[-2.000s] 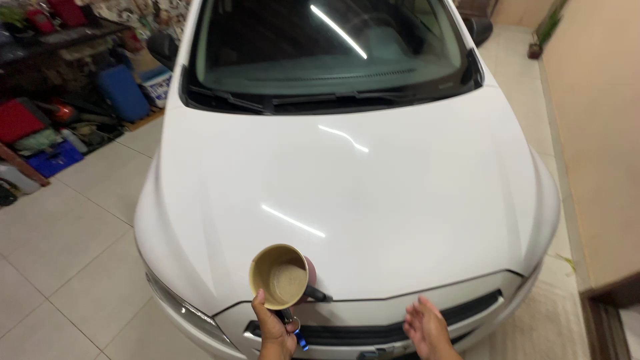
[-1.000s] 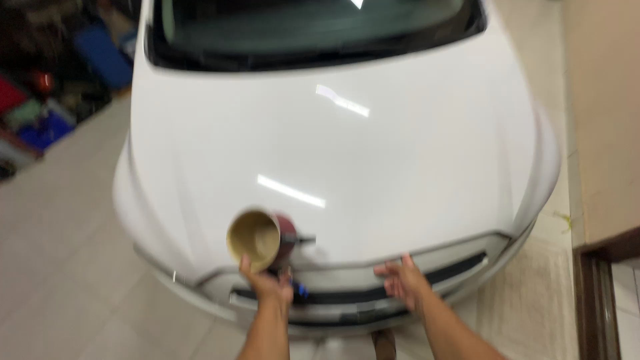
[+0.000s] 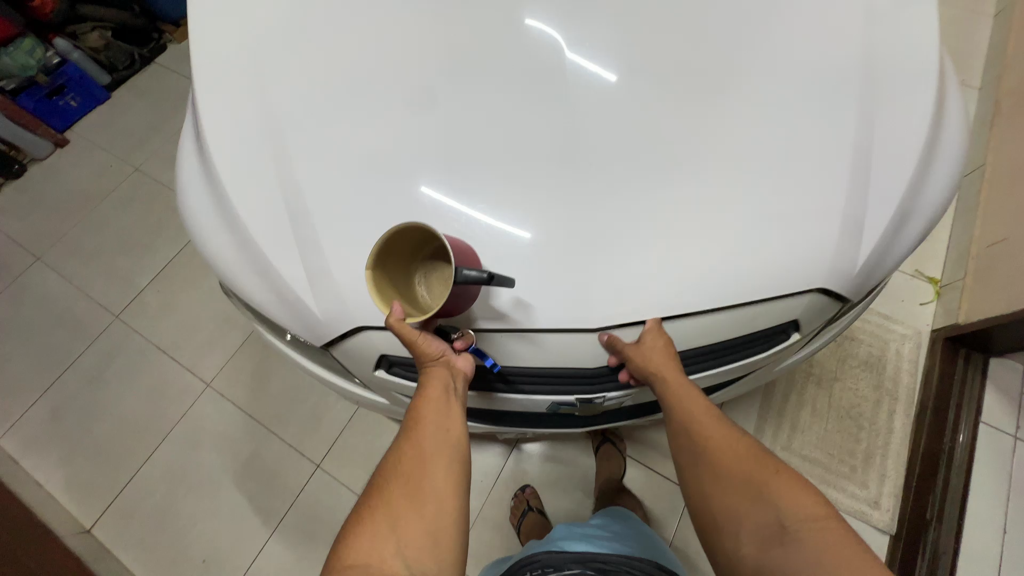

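Note:
My left hand (image 3: pixel 432 348) holds a red pot (image 3: pixel 464 298) with a cream inside and a black handle (image 3: pixel 484 278), tilted so its mouth faces me, over the front edge of a white car hood (image 3: pixel 600 240). A key ring with a blue metal fob (image 3: pixel 485 360) hangs from the same hand. My right hand (image 3: pixel 644 354) is above the black front grille (image 3: pixel 552 378), near the hood's front seam, fingers loosely bent with nothing seen in them. Whether its fingertips touch the car is unclear.
Tiled floor (image 3: pixel 160 384) lies around the car. A blue plastic crate (image 3: pixel 62 94) and clutter stand at the upper left. A beige mat (image 3: pixel 840 408) lies at right beside a brown door frame (image 3: pixel 932 448). My sandalled feet (image 3: pixel 528 512) are below the bumper.
The view has tilted downward, so the windshield is out of sight. My right hand has turned from raised, spread fingers to knuckles up over the grille. The pot remains in my left hand.

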